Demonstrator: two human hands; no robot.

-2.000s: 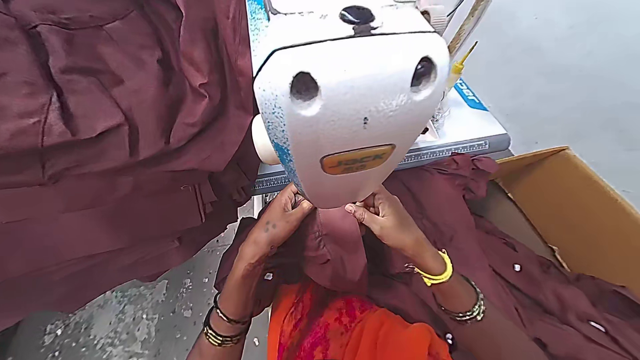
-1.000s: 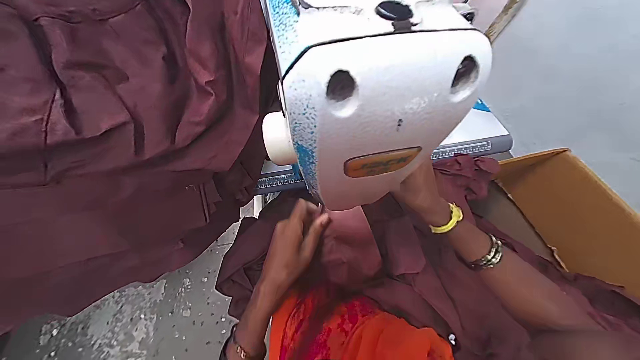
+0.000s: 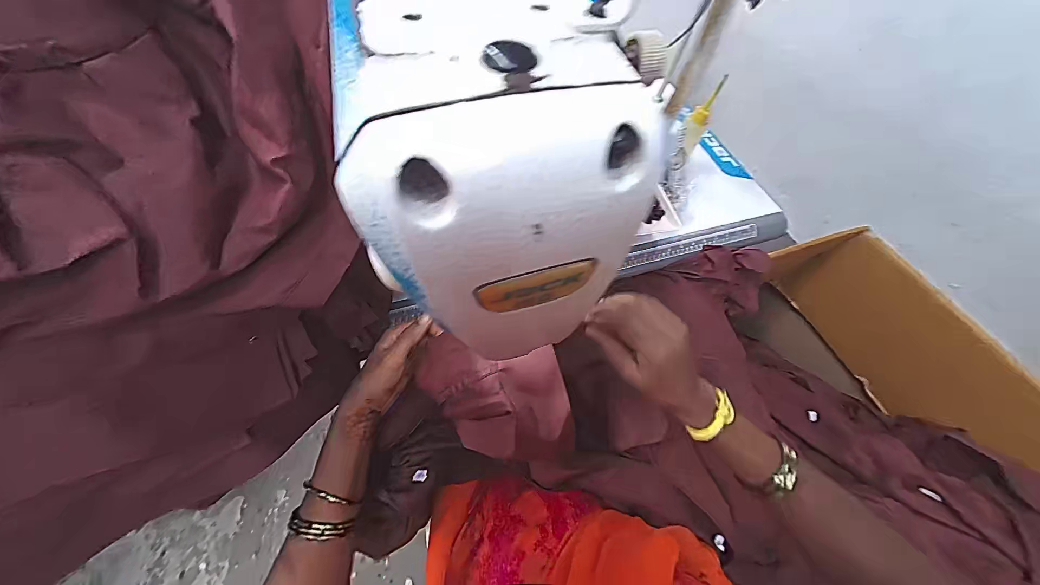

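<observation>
A white Jack sewing machine head fills the upper middle and hides its needle and presser foot. Maroon cloth comes out below it and drapes toward the lap. At the machine's lower left, my left hand pinches an edge of this cloth between thumb and fingers. My right hand is at the machine's lower right, fingers bent together over the maroon cloth; their tips are partly hidden, so the grip is unclear.
A large pile of maroon cloth hangs on the left. On the right stands an open cardboard box, with maroon cloth against it. Behind the machine head, a yellow-handled tool stands upright by the machine bed.
My right hand, partly behind the machine head a second ago, has come out to its lower right side. My left hand has moved up to the machine's lower left edge.
</observation>
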